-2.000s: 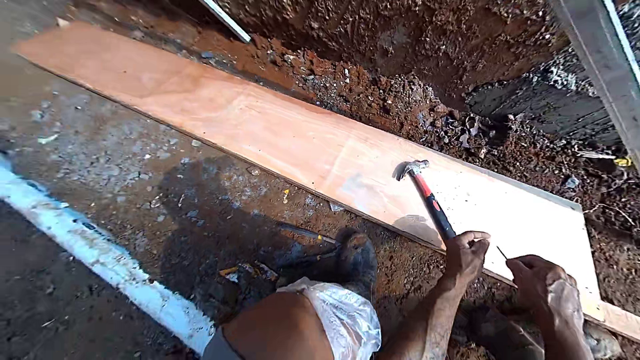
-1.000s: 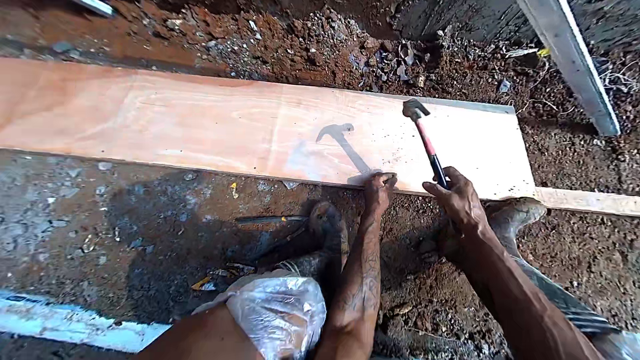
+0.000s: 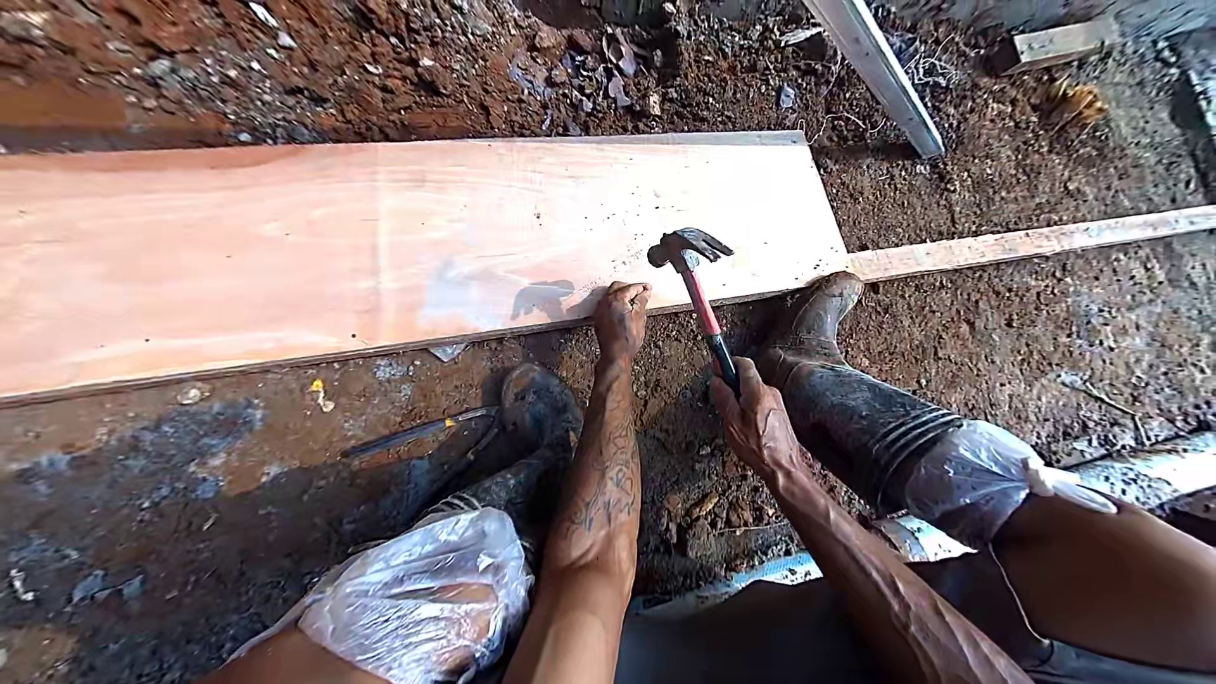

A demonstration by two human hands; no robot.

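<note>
A long plywood board (image 3: pixel 285 247) lies across the ground in the head view. At its near edge my left hand (image 3: pixel 622 318) rests with the fingers curled together; whether a nail is pinched in them cannot be made out. My right hand (image 3: pixel 755 408) grips the black lower handle of a claw hammer (image 3: pixel 698 294) with a red upper shaft. The hammer's head is over the board, to the right of my left hand, and casts a shadow on the wood left of that hand.
My muddy rubber boots (image 3: pixel 822 323) stand by the near edge, one touching the board's right corner. A narrow wooden strip (image 3: pixel 1035 242) runs right from that corner. Beyond the board are rough soil and a slanting metal bar (image 3: pixel 883 81). A dark rod (image 3: pixel 408 435) lies near the left boot.
Two seconds ago my left hand held the hammer; since one second ago it is in my right. My left hand has come to the board's near edge and stays there. The view has swung right.
</note>
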